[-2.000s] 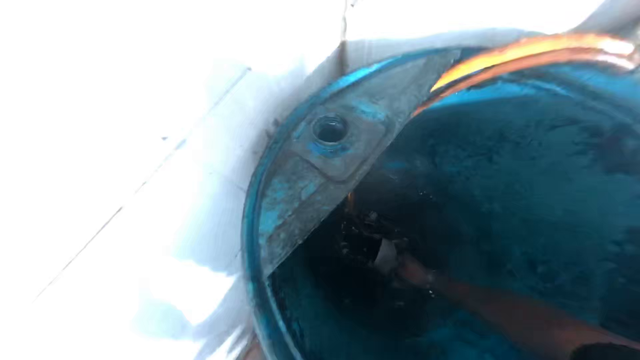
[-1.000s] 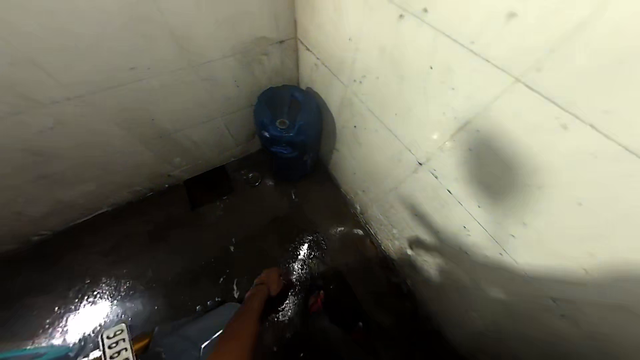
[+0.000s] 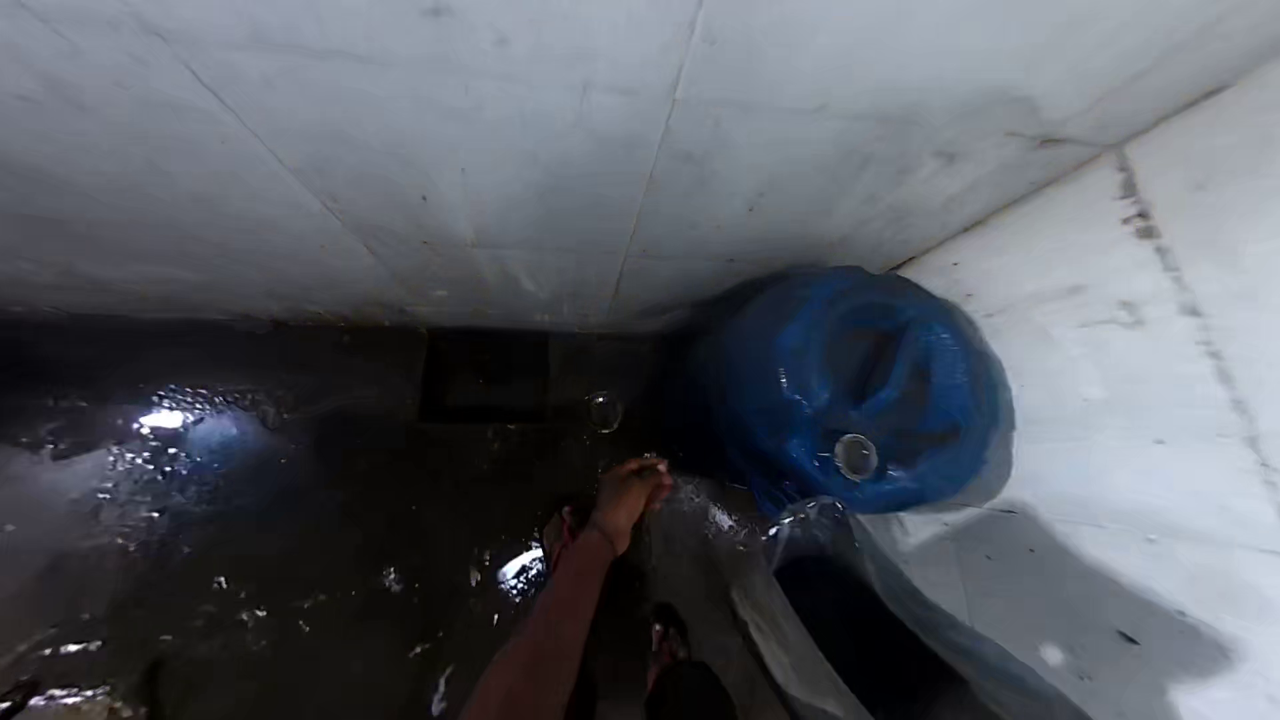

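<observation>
My left hand (image 3: 632, 495) is low over the wet floor, its fingers curled, and whether anything is between them cannot be told. To its right is a blurred, greyish translucent container (image 3: 820, 650) with a dark inside, at the bottom edge of the view. Water (image 3: 715, 512) glints between the hand and that container. A blue plastic drum (image 3: 900, 400) with a round bung opening (image 3: 855, 457) stands beyond, up and right of the hand. My right hand does not show.
White panelled walls (image 3: 420, 180) meet in a corner behind the drum. The dark floor (image 3: 330, 560) is wet and reflects light. A square dark recess (image 3: 485, 375) lies near the wall. My sandalled foot (image 3: 668, 635) is below the hand, with part of the other foot (image 3: 562, 530) beside it.
The view has swung from the inside of a blue-green drum, where a hand held a pale object, to the floor corner. The blue drum appears much closer than a second ago.
</observation>
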